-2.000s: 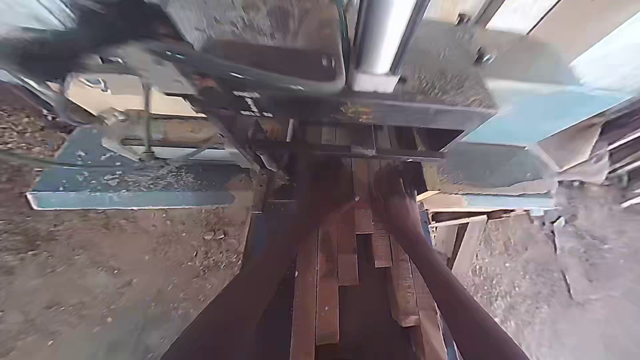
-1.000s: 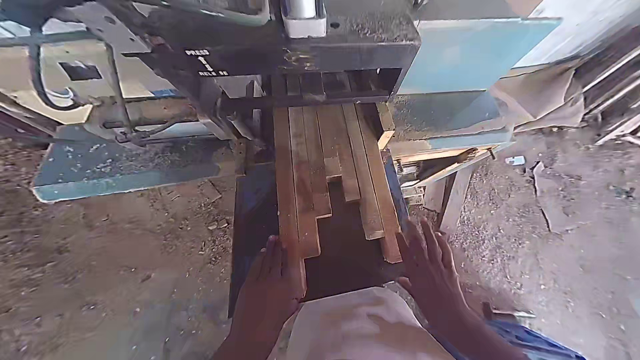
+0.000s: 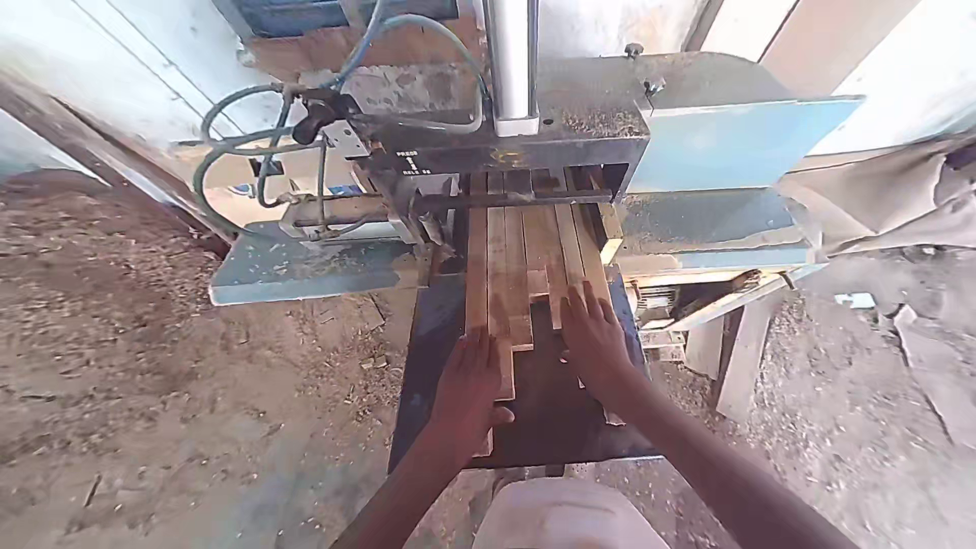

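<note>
Several narrow wooden strips (image 3: 541, 244) lie side by side on a dark metal bed (image 3: 553, 427) and run under the black frame of a pneumatic press (image 3: 518, 156). Their near ends are staggered. Flat on the left strips rests my left hand (image 3: 469, 389), fingers pointing toward the press and the thumb out to the right. My right hand (image 3: 598, 335) lies on the right strips, a bit farther forward, its fingertips on the wood. Both hands hide parts of the strips beneath them. Neither hand is closed around a strip.
Blue metal wings flank the press, at left (image 3: 320, 263) and right (image 3: 717, 221). A lever valve (image 3: 324, 118) with looping air hoses (image 3: 210, 164) stands at the upper left. Boards (image 3: 747, 358) lean below the right wing. Wood shavings cover the ground.
Both hands have moved forward from beside the near ends of the strips onto the strips. Two seconds ago the hands were close to the press opening. The view has shifted.
</note>
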